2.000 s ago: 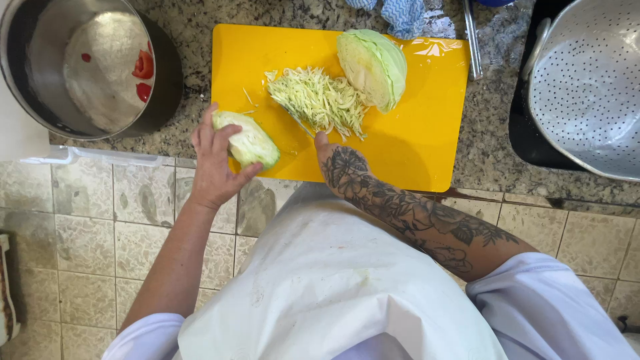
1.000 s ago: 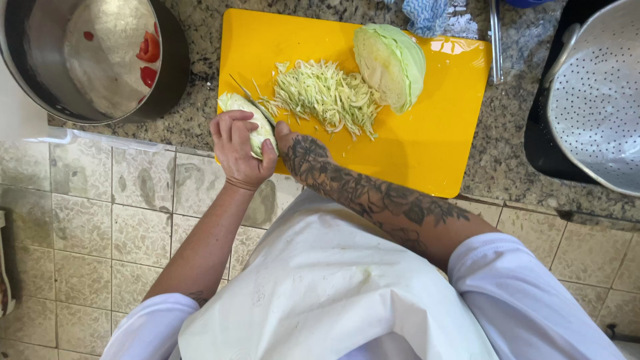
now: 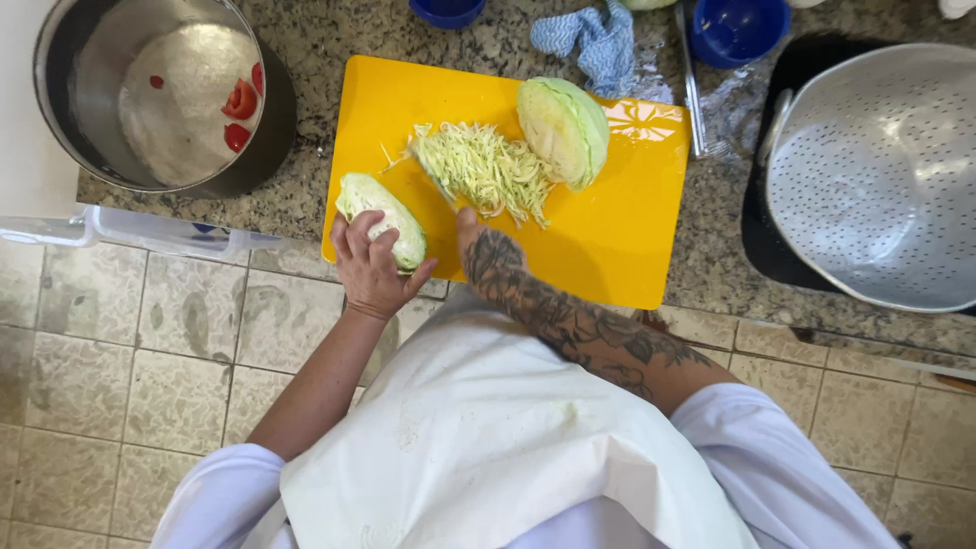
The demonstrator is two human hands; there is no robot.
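My left hand [image 3: 374, 267] rests with spread fingers on a cut piece of cabbage [image 3: 393, 217] at the left front edge of the yellow cutting board [image 3: 610, 259]. My right hand [image 3: 476, 232] holds a knife [image 3: 436, 179], its handle mostly hidden in the hand. The blade lies along the left side of a heap of shredded cabbage [image 3: 488, 168], apart from the piece under my left hand. Behind the heap on the right sits a larger cabbage chunk [image 3: 564, 133], touching the shreds.
A deep metal pot [image 3: 171, 99] with red vegetable pieces [image 3: 240, 99] stands at the left. An aluminium colander [image 3: 877, 175] is at the right. Behind the board are a blue-white cloth [image 3: 595, 46] and blue bowls [image 3: 740, 30]; a fork [image 3: 694, 91] lies by its right edge.
The knife was against the cabbage piece one second ago and is now at the shredded heap, as it was two seconds ago. My right hand has moved away from my left.
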